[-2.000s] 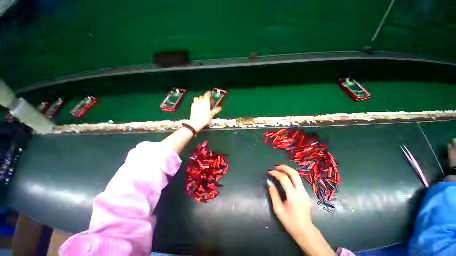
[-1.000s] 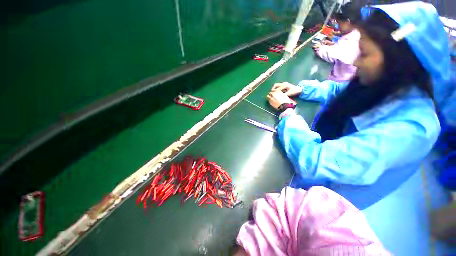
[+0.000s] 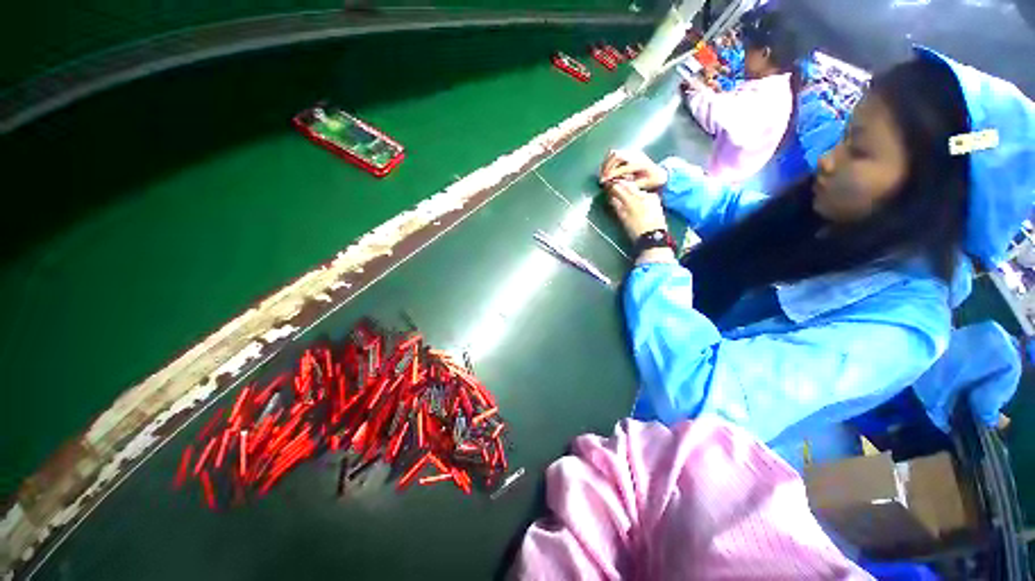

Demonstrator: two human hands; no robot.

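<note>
A long curved pile of small red and black parts (image 3: 363,409) lies on the dark green bench (image 3: 556,340) at the lower middle. A red-rimmed phone housing (image 3: 350,139) with a green board lies on the green belt beyond the ledge. My pink sleeve shows at the bottom right, but its hand is hidden or cut off. My other hand is out of the picture.
A seated person in a blue smock (image 3: 783,329) works at the right. Pale tweezers (image 3: 573,259) lie near that person's hands. The worn whitish ledge (image 3: 341,267) divides bench and belt. More housings (image 3: 571,66), a person in pink (image 3: 749,119) and an open carton (image 3: 885,494) also show.
The view has swung to the right. Both my hands, seen two seconds ago, and the left parts pile have left the picture. The nearest housing has moved and looks larger than one second ago.
</note>
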